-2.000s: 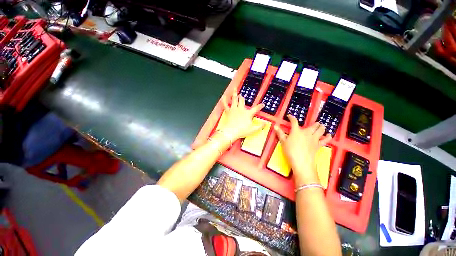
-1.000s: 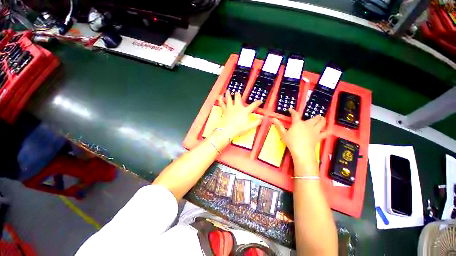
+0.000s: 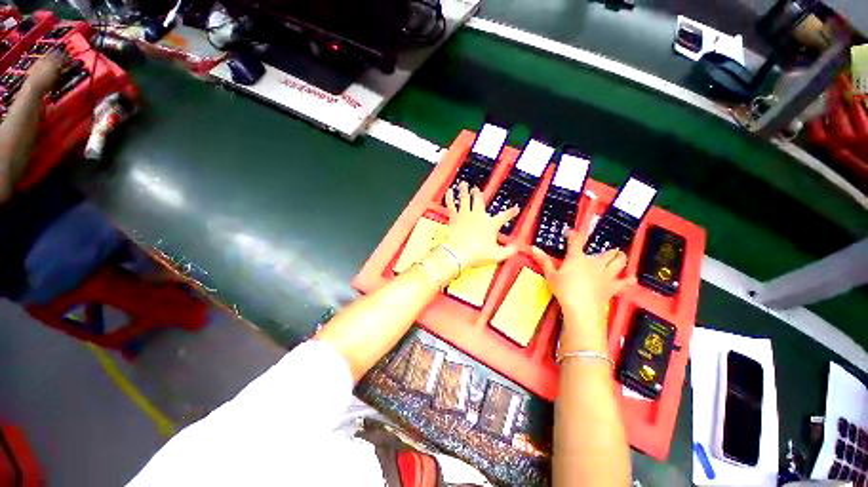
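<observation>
A red-orange tray (image 3: pixel 457 328) lies on the green bench. Its far row holds several open flip phones (image 3: pixel 555 216) with lit white screens, and one closed black phone (image 3: pixel 661 259) at the right. The near row holds closed phones with yellow faces (image 3: pixel 522 306) and a black one (image 3: pixel 648 352) with gold print. My left hand (image 3: pixel 468 233) is spread, its fingertips at the keypads of the two leftmost open phones. My right hand (image 3: pixel 582 281) is spread, its fingertips at the keypads of the right open phones; it partly hides a near-row pocket. Neither hand grips anything.
Dark pieces (image 3: pixel 455 388) lie at the near bench edge. At right, a smartphone (image 3: pixel 742 407) and blue object (image 3: pixel 703 461) lie on white paper (image 3: pixel 704 361), near a sheet with dark round pieces (image 3: pixel 850 442). At far left, a person's arm (image 3: pixel 24 119) reaches over red trays (image 3: pixel 59 133).
Both hands stay spread over the tray, with slight finger shifts at the keypads. The camera view has shifted. A person's arm has appeared at the far left.
</observation>
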